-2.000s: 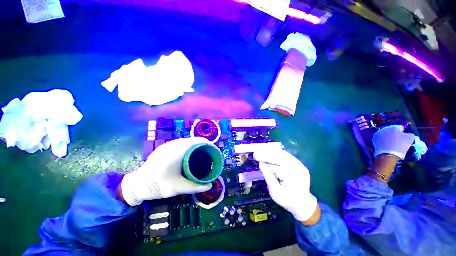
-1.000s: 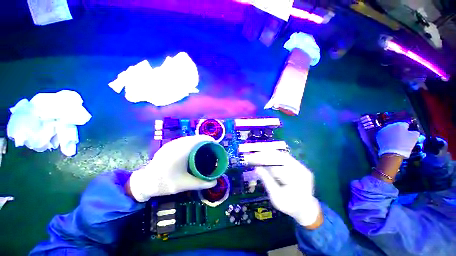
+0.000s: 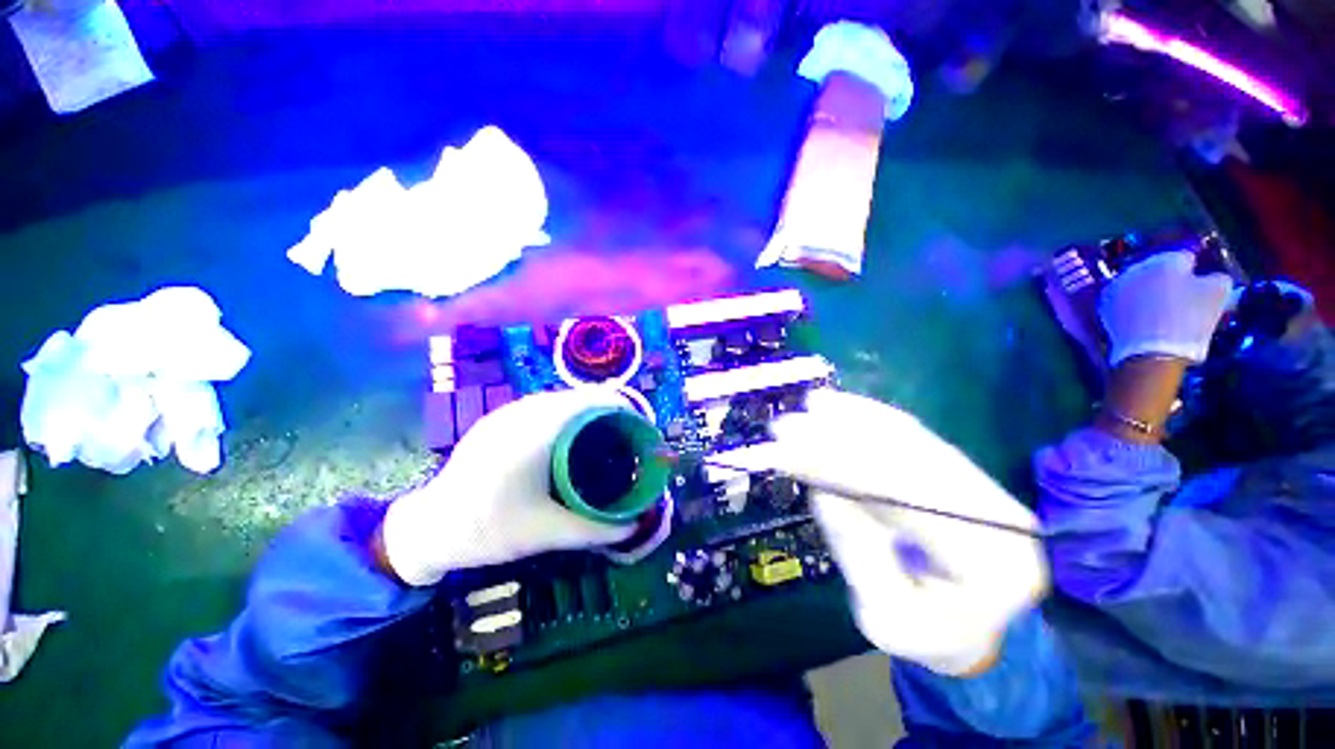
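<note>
My white-gloved left hand [image 3: 476, 490] holds a round green cup [image 3: 608, 464], its open mouth towards me and dark inside, above the circuit board. My white-gloved right hand [image 3: 915, 534] holds a thin dark brush [image 3: 952, 512] to the right of the cup. The brush's tip end points left, close to the cup's rim; whether it touches cannot be told. The green circuit board [image 3: 593, 597] lies under both hands. A red-brown toroidal inductor [image 3: 599, 348], long pale heat sinks [image 3: 739, 309] and a yellow-topped transformer [image 3: 776, 568] show; the hands hide the board's middle.
Two crumpled glowing cloths lie at the left [image 3: 132, 381] and upper left [image 3: 428, 220]. A long pinkish wrapped bundle [image 3: 832, 183] lies behind the board. At the right, another person's gloved hand [image 3: 1164, 307] is over a second board [image 3: 1073, 300].
The view has shifted, so the board sits higher in it. My right hand has turned and the brush's long handle now shows. My left hand still holds the cup over the board.
</note>
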